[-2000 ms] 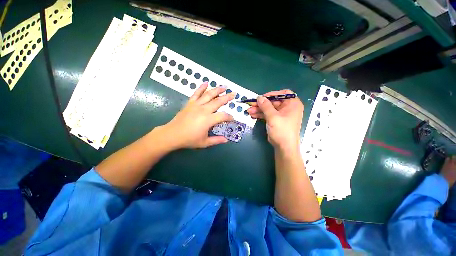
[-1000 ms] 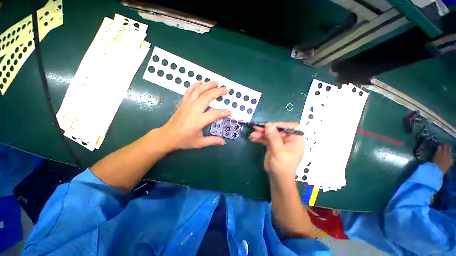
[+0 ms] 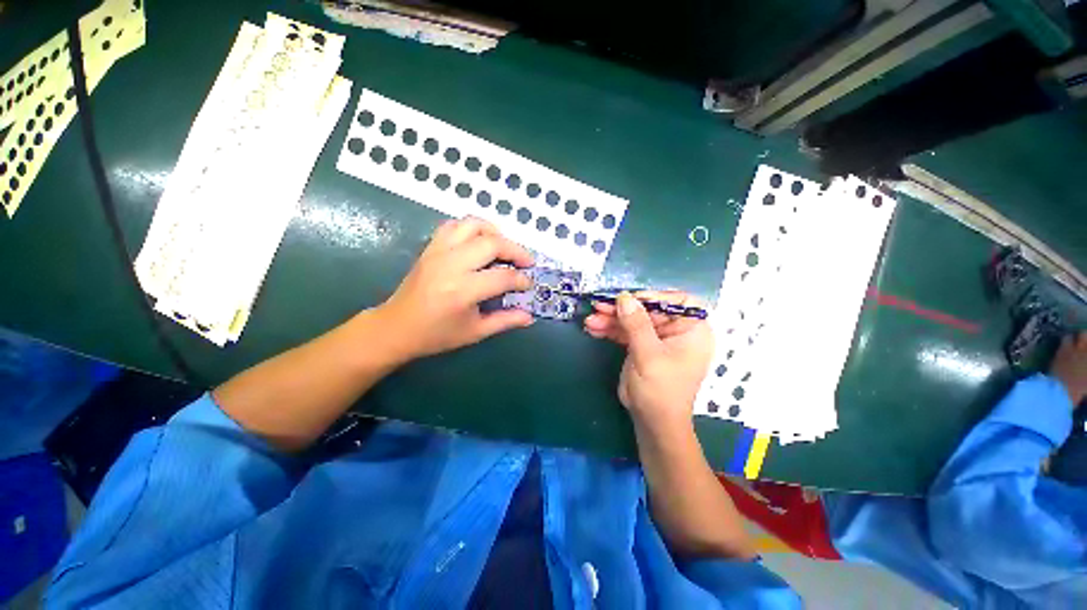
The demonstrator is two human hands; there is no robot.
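My left hand [image 3: 459,290] holds the left end of a small grey-black part [image 3: 552,294] between thumb and fingers, on the bench. The part shows round openings. My right hand [image 3: 656,348] holds dark, thin tweezers [image 3: 650,305] like a pen, and their tip is over the part's right side. Whether a pad is at the tip is too small to tell. A white strip [image 3: 477,170] with two rows of black round pads lies just beyond my left fingers.
A cream-white stack of sheets [image 3: 238,179] lies left, a white stack [image 3: 805,310] right. Yellowish dotted sheets [image 3: 42,101] and a black cable [image 3: 101,191] are far left. A small pale ring [image 3: 700,236] lies near the right stack. Another person's hand [image 3: 1072,367] is near black parts [image 3: 1028,328].
My right hand has moved with the tweezers from the pad strip down to the part. My left fingers have drawn back off the strip and hold the part. The view has shifted slightly.
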